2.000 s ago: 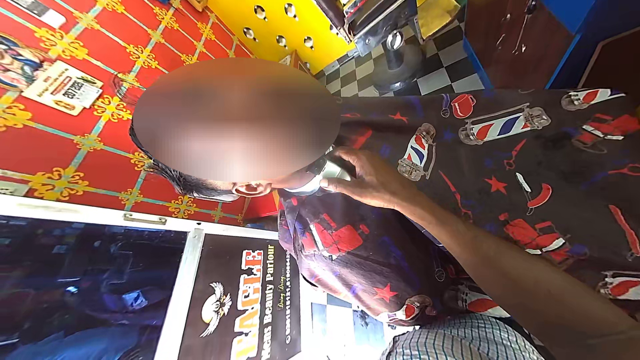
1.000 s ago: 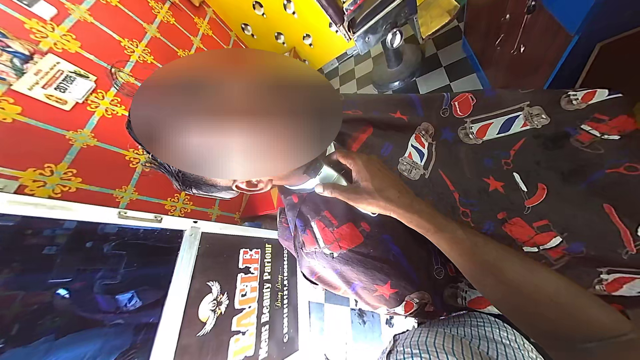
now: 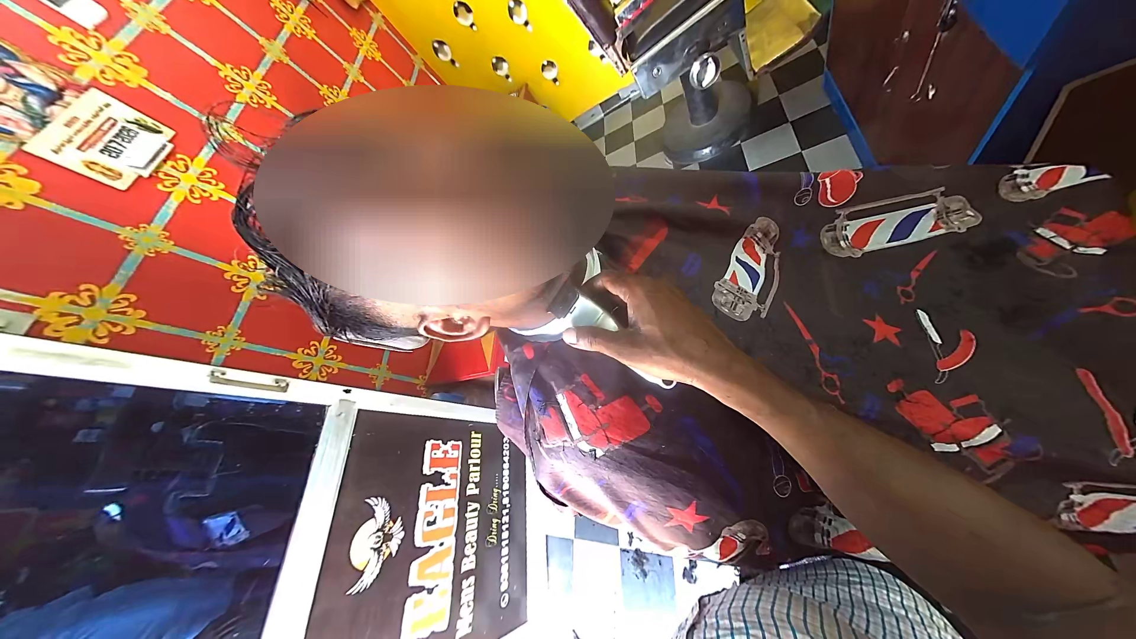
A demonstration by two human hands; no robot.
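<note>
My right hand [image 3: 661, 333] is closed around a silver and dark hair trimmer [image 3: 596, 312], thumb on one side and fingers on the other. The trimmer's head is at the side of the jaw, just below the ear, of a seated person [image 3: 453, 327] whose face is blurred. A white band [image 3: 537, 334] shows at the neck. A dark barber's cape [image 3: 852, 355] printed with barber poles, scissors and chairs covers this person's body, and my forearm crosses over it. My left hand is out of view.
The view is turned sideways. A red tiled wall [image 3: 177, 240] with yellow ornaments lies behind the head. A glass door [image 3: 133, 497] with a metal handle and a sign bearing writing [image 3: 390, 532] stand beside it. A chair base [image 3: 706, 115] rests on checkered floor. Striped cloth [image 3: 816, 603] shows low in view.
</note>
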